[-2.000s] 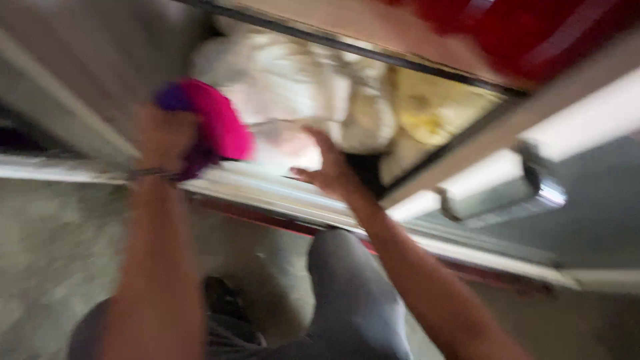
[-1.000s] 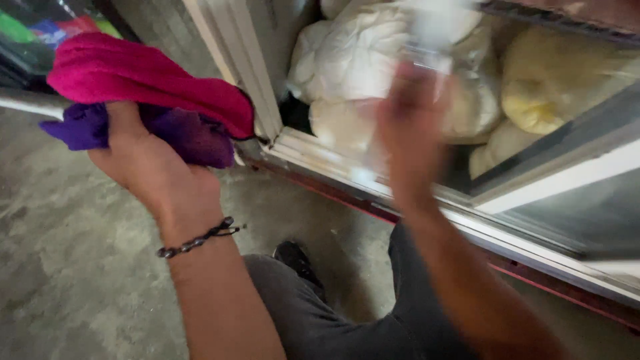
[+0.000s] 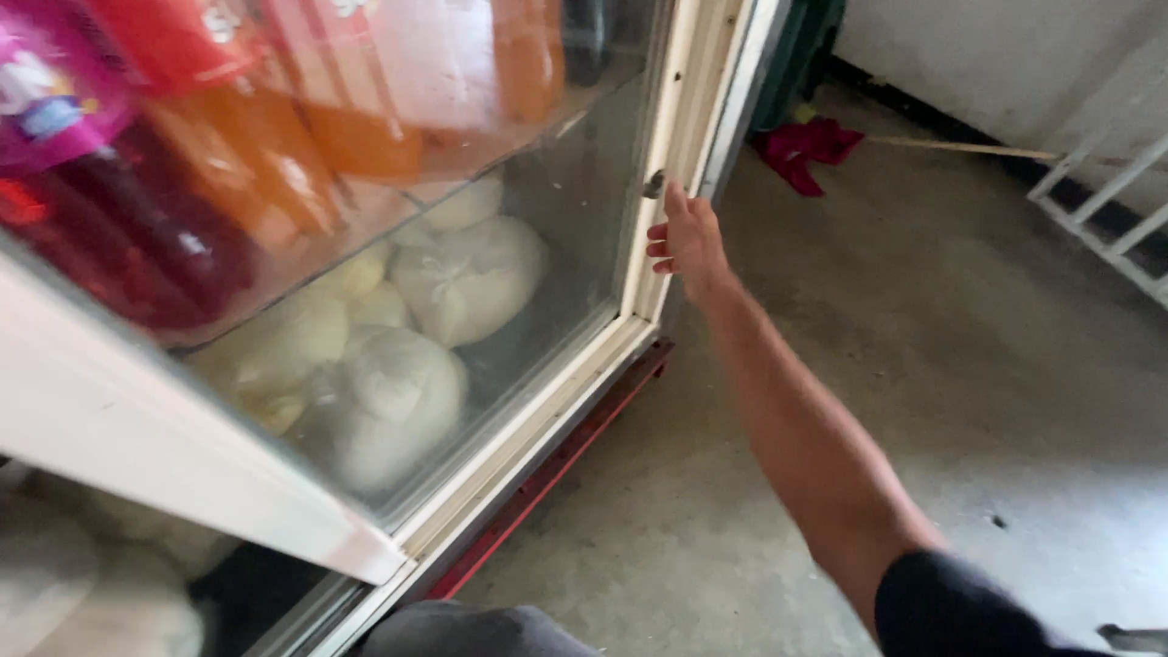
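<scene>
My right hand (image 3: 691,239) is at the right frame (image 3: 650,246) of a glass-fronted drinks cooler, fingers spread near a small dark fitting (image 3: 654,183); whether the fingertips touch the frame cannot be told. It holds nothing that shows. My left hand is out of view. Behind the sliding glass door (image 3: 575,228) lie several tied plastic bags with pale contents (image 3: 470,278). Above them, large soda bottles (image 3: 246,137) stand on a shelf. The cooler's white door post (image 3: 182,474) slants across the lower left, with more pale bags (image 3: 100,575) beyond it.
A red metal base rail (image 3: 557,474) runs under the cooler. On the concrete floor (image 3: 867,365) lies a dark pink cloth (image 3: 808,153), near a wooden stick (image 3: 963,146) and a dark green object (image 3: 794,64). A white metal rack (image 3: 1095,205) stands by the wall at right.
The view has swung to the right side of the cooler. My left hand, earlier holding pink and purple cloths, has left the view. My right hand has moved from the bags to the cooler's frame.
</scene>
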